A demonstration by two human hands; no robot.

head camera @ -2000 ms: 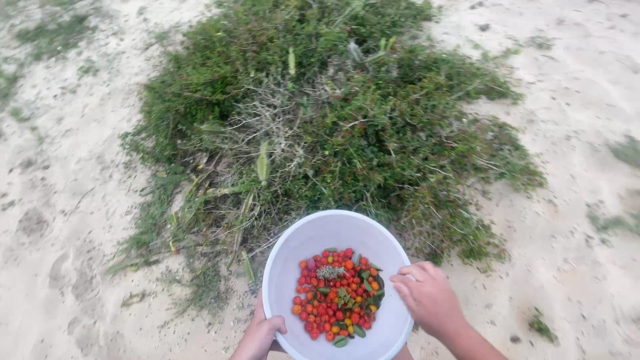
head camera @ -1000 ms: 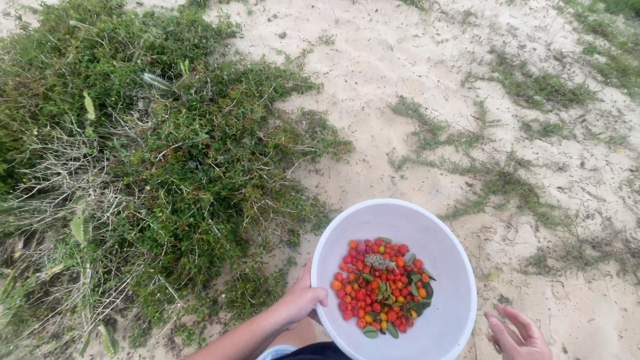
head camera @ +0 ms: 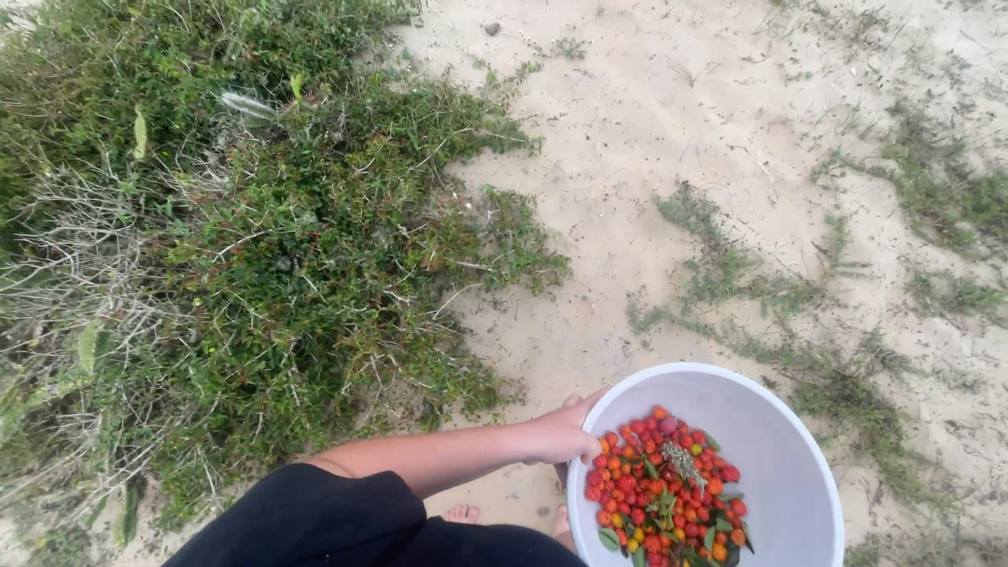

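My left hand (head camera: 568,431) grips the left rim of a white plastic bowl (head camera: 795,465), its thumb over the edge and the other fingers hidden beneath. Small red, orange and yellow fruits (head camera: 646,488) lie in the bowl, mixed with green leaves and a greyish dried sprig (head camera: 683,463). The bowl is at the lower right, cut off by the bottom edge of the view. My right hand does not show.
A low green shrub (head camera: 315,260) with bare grey twigs (head camera: 87,260) and a few cactus pads (head camera: 88,346) spreads over the left side. Pale sand (head camera: 622,157) with creeping green plants (head camera: 717,260) lies to the right. Bare toes (head camera: 462,514) show below my forearm.
My right hand was at the bowl's rim, then apart from it at the right, and is now out of view. The bowl has moved rightward in view, still in my left hand. The view has swung right.
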